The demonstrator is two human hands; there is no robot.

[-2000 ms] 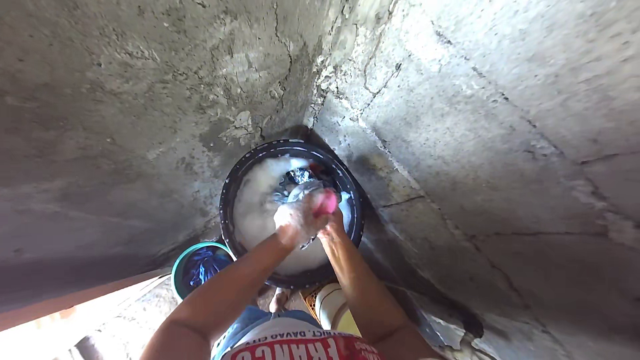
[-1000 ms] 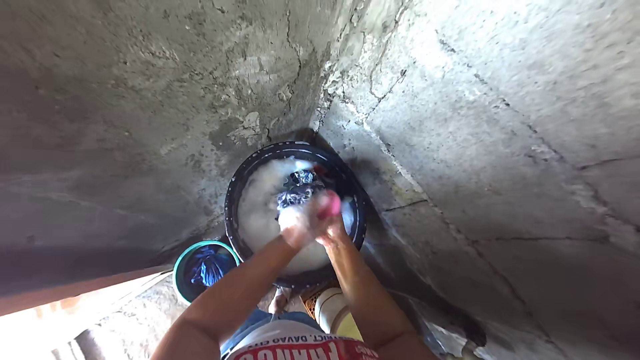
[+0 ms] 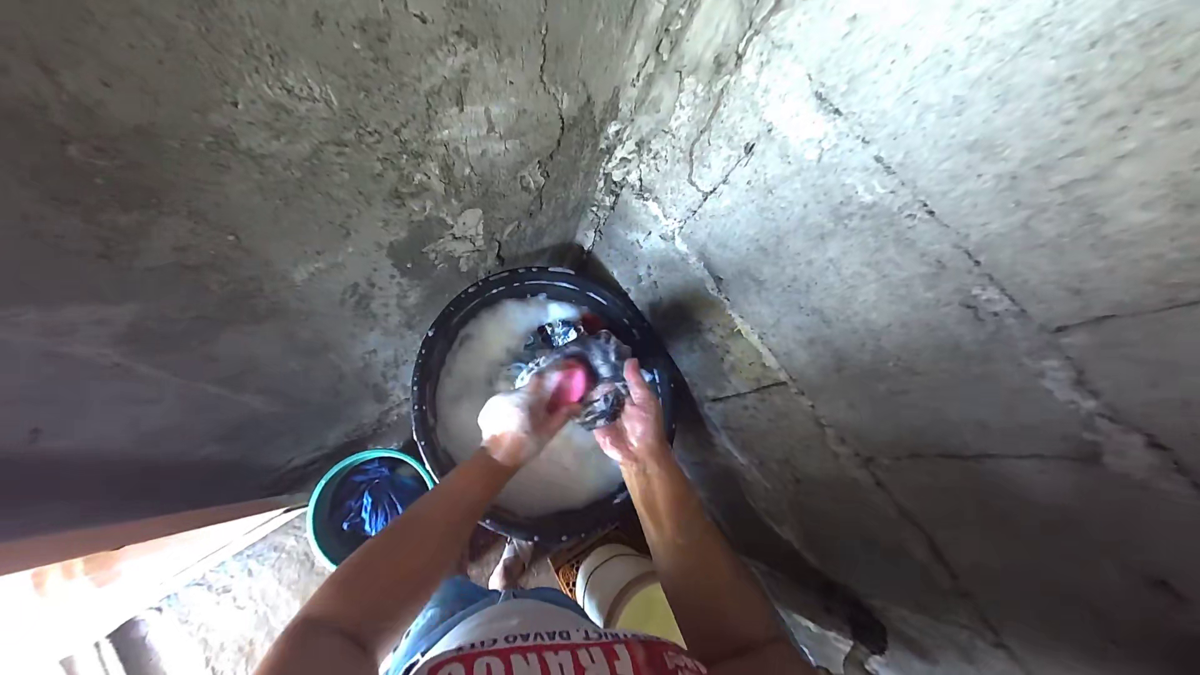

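A round black plastic basin (image 3: 427,403) holds cloudy, sudsy water. Over it my left hand (image 3: 525,412), coated in white suds, grips a pink object (image 3: 570,384), perhaps a soap bar or brush; blur hides which. My right hand (image 3: 637,417) supports a wet dark patterned cloth (image 3: 603,361) from the right, its fingers and thumb around the cloth's edge. The pink object lies against the cloth's left part. More dark cloth (image 3: 560,333) shows in the suds beyond my hands, with a bit of red beside it.
Rough, cracked concrete walls (image 3: 450,141) meet in a corner behind the basin. A teal-rimmed tub (image 3: 323,487) with blue cloth (image 3: 375,497) stands at the lower left. Near my feet, a pale round container (image 3: 609,577) sits beside an orange-brown crate (image 3: 570,574).
My hands were close together around the pink object; now they are apart, my left hand further left. The dark cloth is spread between them, raised toward my right hand.
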